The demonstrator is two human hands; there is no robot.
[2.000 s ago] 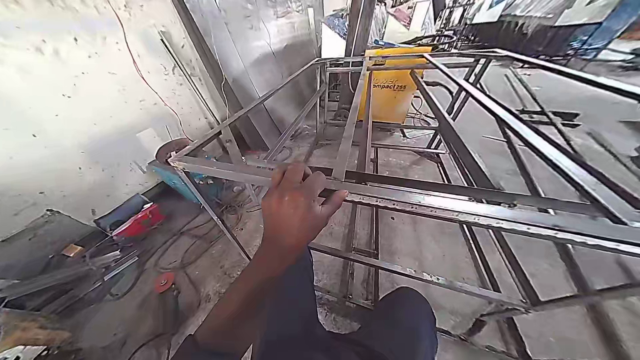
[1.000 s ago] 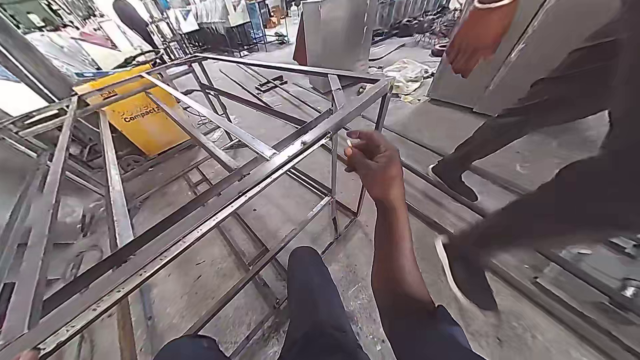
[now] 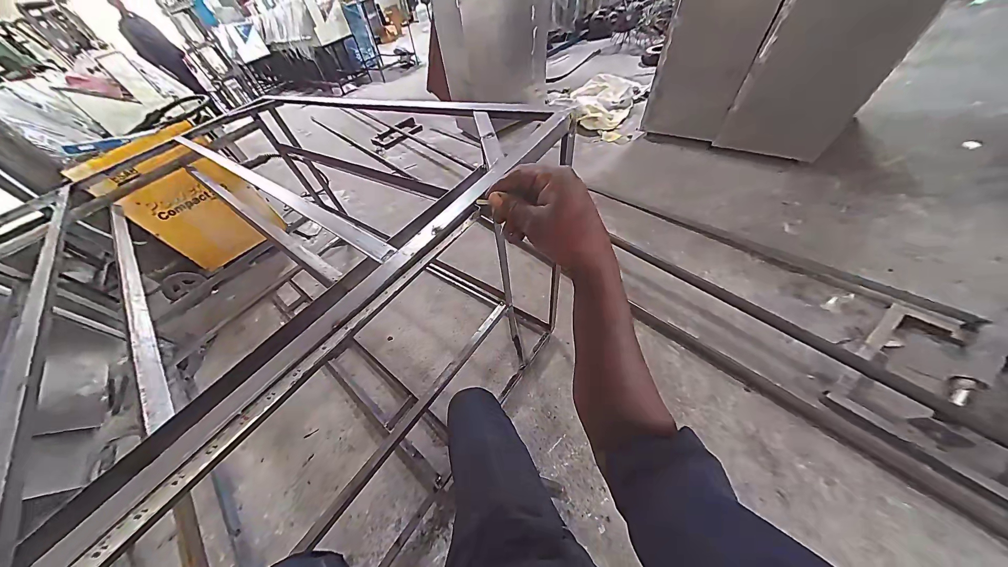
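Note:
A large welded frame of square steel tubing (image 3: 441,224) runs from the lower left to a corner at upper centre. My right hand (image 3: 543,213) is beside its near top rail, close to that corner, with thumb and forefinger pinched on a small pale piece (image 3: 483,203). What the piece is cannot be made out. Its tip is at the rail's edge. A flat bar with a row of small marks or holes (image 3: 197,457) lies along the near side of the rail. My left hand is out of view.
A yellow welding machine (image 3: 197,209) on wheels stands behind the frame at left. Long steel rails (image 3: 709,307) lie on the floor at right, near a metal bracket (image 3: 890,339). Grey metal cabinets (image 3: 756,71) and a crumpled pale cloth (image 3: 606,102) are at the back. A person (image 3: 153,43) is at upper left.
The view has swung right along the frame since two seconds ago. The person walking at the right one second ago has left view. My left hand, earlier on the rail, is out of view.

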